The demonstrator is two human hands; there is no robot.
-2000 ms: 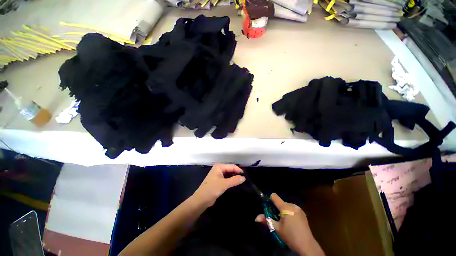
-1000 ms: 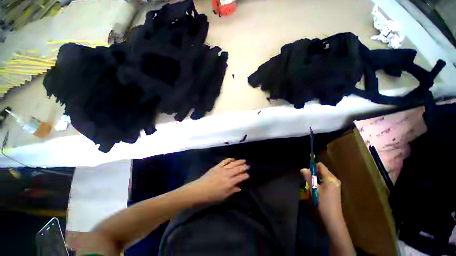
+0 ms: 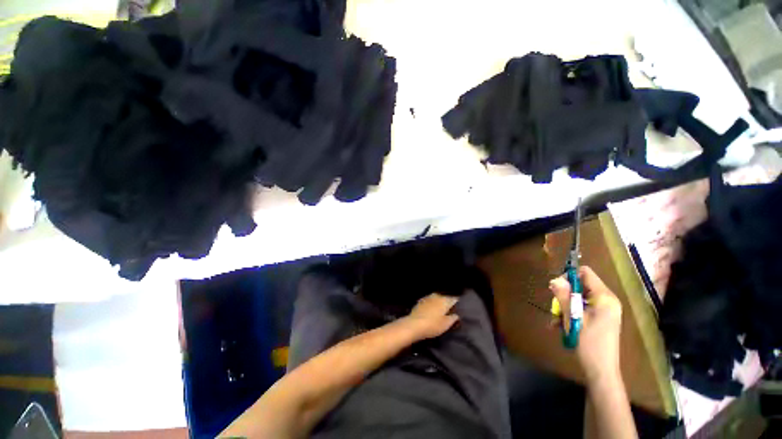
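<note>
My right hand point(image 3: 592, 309) holds scissors point(image 3: 573, 296) with teal-green handles over the open box, blades pointing up and looking closed. Something yellow shows at its fingers. My left hand point(image 3: 436, 317) lies low over my dark-clothed lap, fingers bent; whether it holds black fabric cannot be told. A black area point(image 3: 412, 270) lies between the lap and the table edge, hard to tell from the clothing. A large heap of black fabric pieces point(image 3: 171, 129) is on the table at the left. A smaller black pile point(image 3: 549, 116) is at the right, with looped strips beside it.
The pale table has a white front edge point(image 3: 334, 231) with small black bits on it. An open brown cardboard box point(image 3: 549, 343) is right of my lap. More black pieces point(image 3: 729, 274) lie on a pink printed sheet at the far right. A phone corner point(image 3: 34, 424) shows lower left.
The scissors moved from my left hand's fingertips rightward over the box. My left hand let its upper spot go and lies lower on the lap. The view has shifted and the table looks brighter.
</note>
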